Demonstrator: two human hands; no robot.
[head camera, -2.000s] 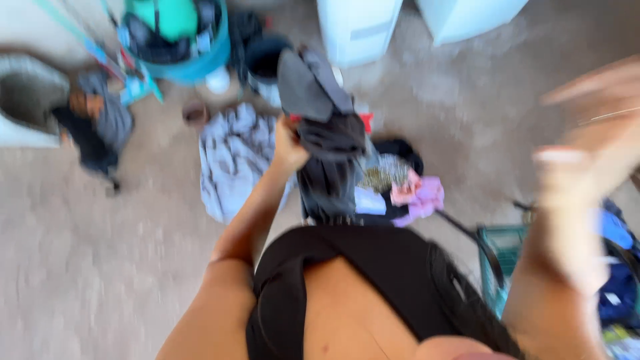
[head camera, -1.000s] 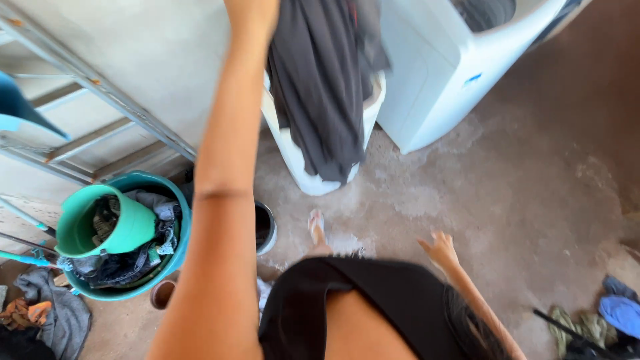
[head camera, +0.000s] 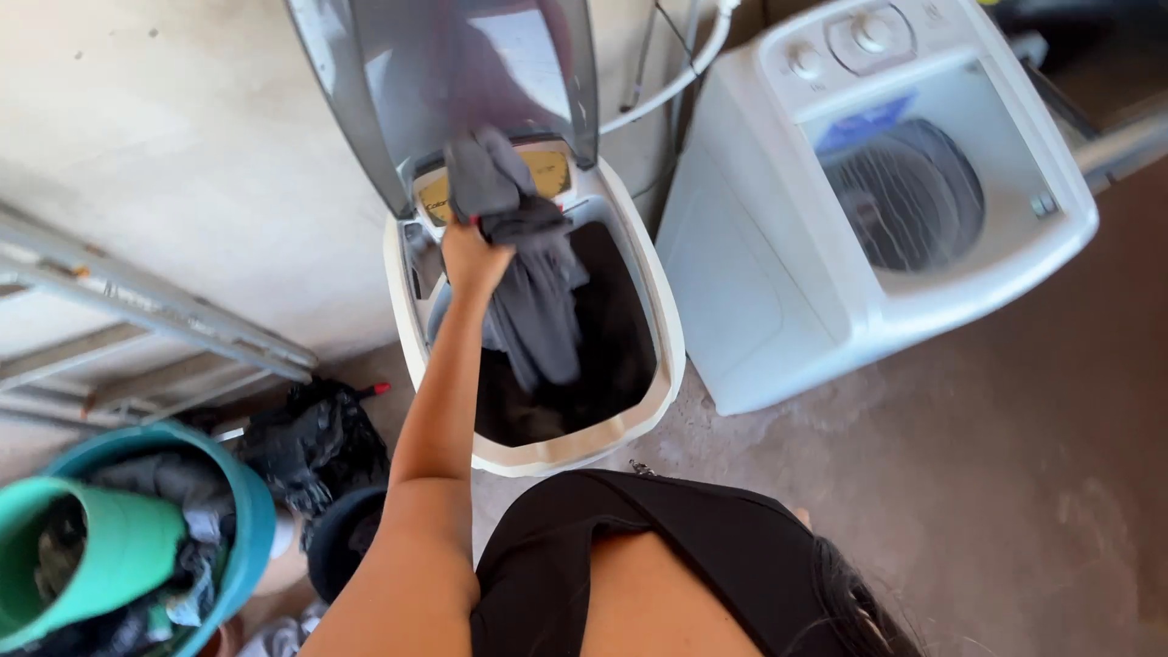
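Observation:
My left hand (head camera: 476, 260) grips a bundle of dark grey clothing (head camera: 538, 306) over the open tub of a white top-loading washing machine (head camera: 671, 365). The cloth's upper part sits in front of the yellow control panel (head camera: 547, 173), and its lower end hangs over the tub's dark inside, where the contents are hard to make out. Behind it stands the machine's raised, tinted lid (head camera: 474, 73). My right hand is out of view.
A second white machine (head camera: 776, 310) with a see-through lid stands to the right. At lower left are a teal tub (head camera: 251, 511) of clothes with a green bucket (head camera: 137, 547) in it, a black plastic bag (head camera: 319, 438) and a dark bucket (head camera: 338, 538). A metal ladder (head camera: 164, 306) leans by the wall.
The view has moved from clothes on the floor to the washing machines. My left hand has carried the grey clothing over the open machine. My right hand has left the view.

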